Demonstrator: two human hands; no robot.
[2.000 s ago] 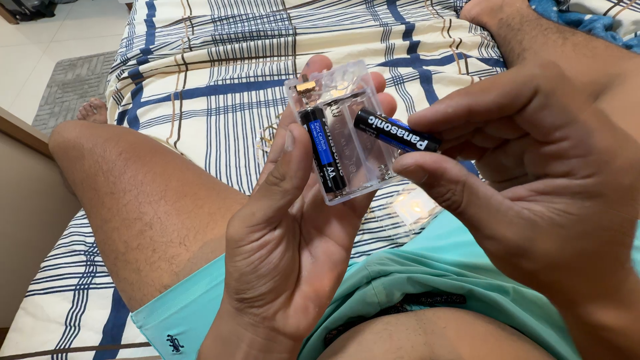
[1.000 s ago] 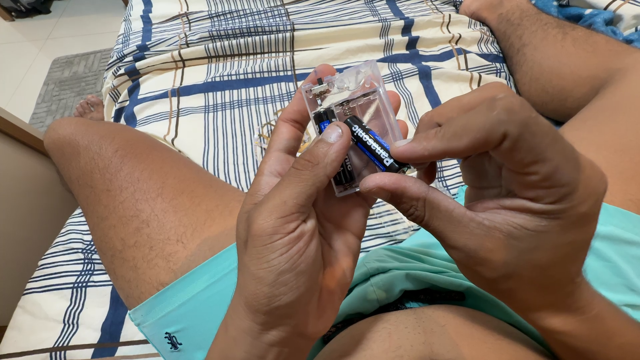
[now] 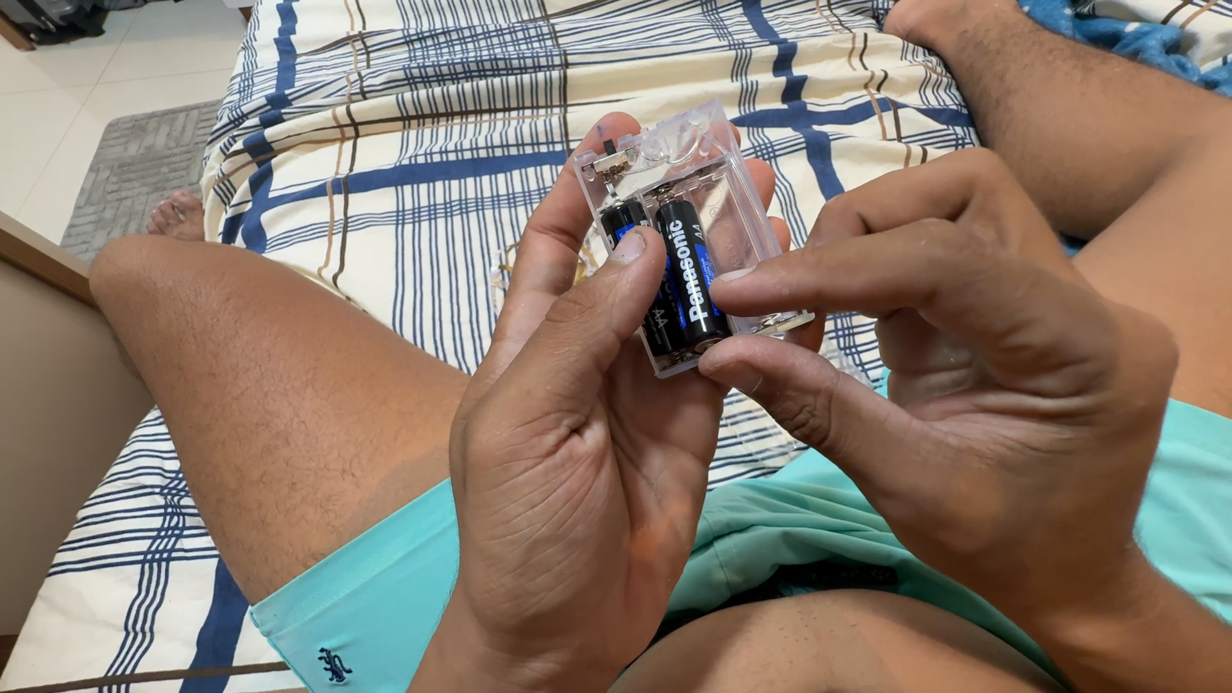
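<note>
My left hand (image 3: pixel 577 423) holds a clear plastic battery case (image 3: pixel 741 221) from below, its thumb on a black and blue AA battery (image 3: pixel 662 322) in the case's left slot. A second AA battery, a Panasonic (image 3: pixel 685 265), lies beside it in the middle slot. My right hand (image 3: pixel 924 356) grips this second battery near its lower end between thumb and forefinger. The case's right part shows no battery. A small switch and metal contacts show at the case's top left.
A plaid bed sheet (image 3: pixel 433 192) spreads under my legs. Thin wire-like strands (image 3: pixel 502 274) lie on it behind the left hand. A grey mat (image 3: pixel 144 173) is on the tiled floor at upper left, and a blue blanket (image 3: pixel 1116 34) at upper right.
The Panasonic battery in my right hand was held slanting over the case; it now lies in the case alongside the first battery. My right hand has moved left with it.
</note>
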